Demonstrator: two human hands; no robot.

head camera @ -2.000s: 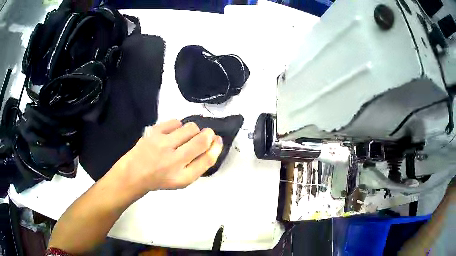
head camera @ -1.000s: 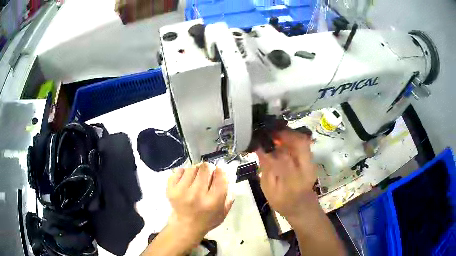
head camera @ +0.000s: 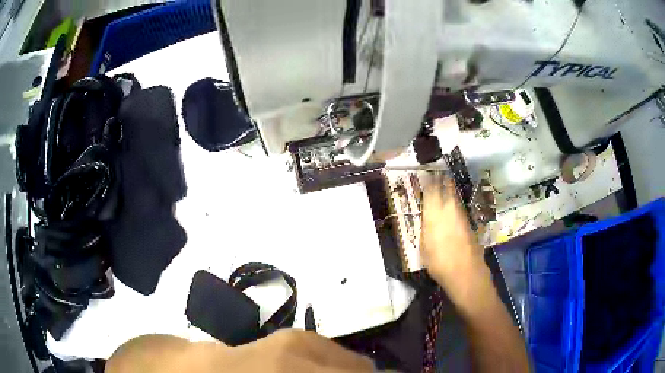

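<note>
A black panel (head camera: pixel 219 306) lies near the table's front edge, with a narrow black band (head camera: pixel 293 295) looped from its right side. My left hand (head camera: pixel 240 355) is at the bottom edge, cut off, just below the panel; its fingers do not show clearly. My right hand (head camera: pixel 443 218) is blurred over the tray of small metal items (head camera: pixel 405 211), right of the cylinder arm (head camera: pixel 339 175). Whether it holds anything is unclear. The needle area (head camera: pixel 350 124) is under the off-white sewing machine head (head camera: pixel 292 65). Another black pouch piece (head camera: pixel 215 116) lies left of the head, partly hidden.
A tangled pile of black sewn pieces (head camera: pixel 76 175) lies at the left, beside flat black panels (head camera: pixel 149 189). A blue bin (head camera: pixel 157 33) is behind the table, and another blue bin (head camera: pixel 558 277) is at the right. A yellow-labelled spool (head camera: pixel 515 111) sits behind the arm.
My left hand has moved from beside the needle area down to the bottom edge. My right hand has come down from under the machine head to the tray. The view has moved closer.
</note>
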